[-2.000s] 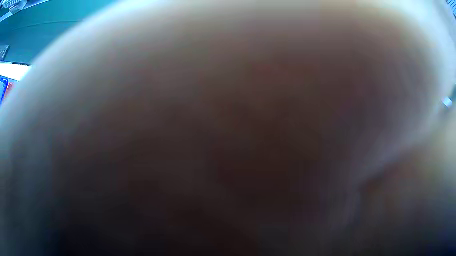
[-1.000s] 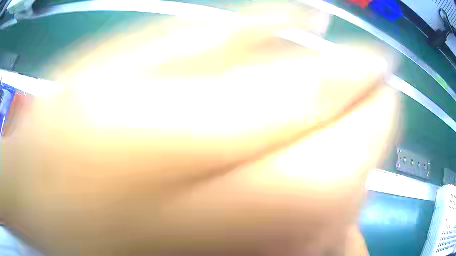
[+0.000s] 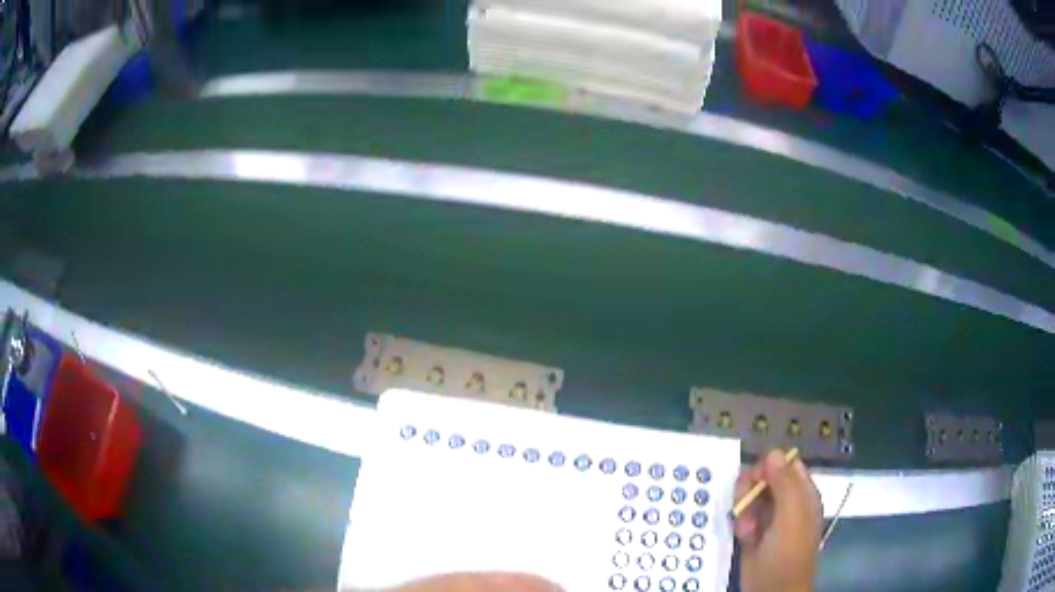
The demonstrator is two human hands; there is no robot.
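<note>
A white component tray [image 3: 486, 509] lies in front of me, with small round components [image 3: 654, 517] in a row along its far edge and in a block at its right side. My right hand [image 3: 781, 520] is at the tray's right edge, holding a thin yellow pencil-like stick [image 3: 765, 483] between its fingertips. My left hand [image 3: 492, 582] shows only as a strip at the bottom edge of the picture, over the tray's lower part; its fingers and any hold are not clear. A grey fixture [image 3: 457, 372] with brass-coloured seats lies just beyond the tray.
More grey fixtures [image 3: 773, 424] lie on the green belt [image 3: 463, 260] to the right. A red bin [image 3: 87, 439] and blue bin [image 3: 23, 393] stand left. A tall white tray stack [image 3: 592, 52] stands across the belt. Another white stack [image 3: 1033, 526] is at the right edge.
The large blurred skin-coloured shape that covered most of the view has gone. The tray, fixtures, both hands and the stick now show.
</note>
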